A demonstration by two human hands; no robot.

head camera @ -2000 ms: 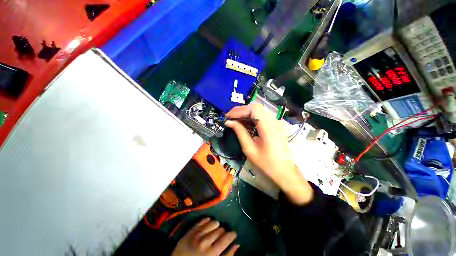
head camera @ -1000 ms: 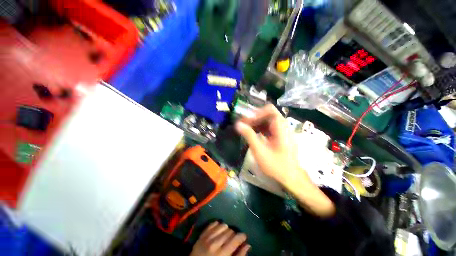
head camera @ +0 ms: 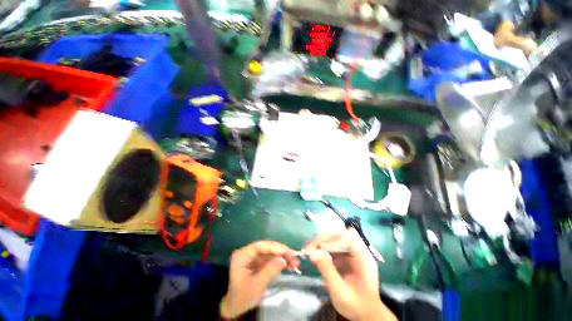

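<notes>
My left hand (head camera: 257, 276) and my right hand (head camera: 347, 276) are both bare and meet at the bottom centre, above the near edge of the mat. Their fingertips pinch a tiny pale piece (head camera: 300, 254) between them, perhaps a small component or lead. The blur and the fingers hide its shape. A slim dark tool with a thin light end (head camera: 362, 233) lies just beyond my right hand.
A pale board (head camera: 313, 150) lies beyond my hands. The orange multimeter (head camera: 188, 199) stands left, beside a pale box with a dark oval (head camera: 132, 185). Red (head camera: 15, 150) and blue (head camera: 147, 78) bins are far left. A magnifier lamp (head camera: 473, 116) and green-handled tools (head camera: 417, 266) are right.
The view has swung and now shows more of the right side. My right hand has left the parts beside the blue piece and come back to my left hand. Both now pinch something tiny.
</notes>
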